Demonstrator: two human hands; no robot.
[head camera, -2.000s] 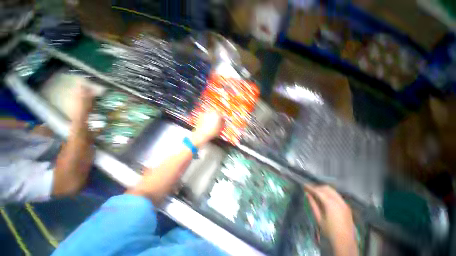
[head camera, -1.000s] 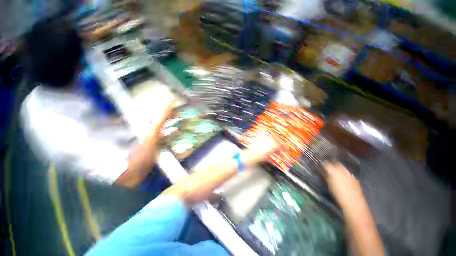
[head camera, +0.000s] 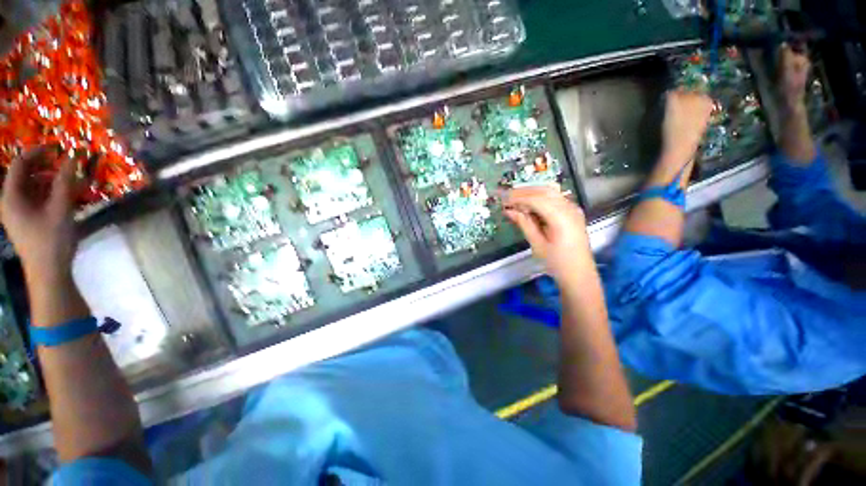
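Observation:
My left hand (head camera: 38, 204), with a blue wrist band, is at the lower edge of the orange component heap (head camera: 57, 90) at the left. Its fingers are curled and blurred; whether they hold a component is unclear. My right hand (head camera: 551, 228) is over the lower right circuit board (head camera: 532, 173) of a carrier (head camera: 415, 201). Its thumb and fingertips are close together, and I cannot tell if a part is between them. The four green boards there show small orange parts. The carrier to its left (head camera: 309, 223) holds four green boards without visible orange parts.
A clear blister tray (head camera: 380, 47) and a smaller component tray (head camera: 171, 71) lie behind the track. A metal rail (head camera: 313, 351) runs along the front. A white sheet (head camera: 119, 294) lies in the left bay. Another person's hands (head camera: 686, 123) are over boards at the right.
The view has swung right and is sharper. My left hand is still at the orange heap. My right hand has moved from beside the component tray to the boards.

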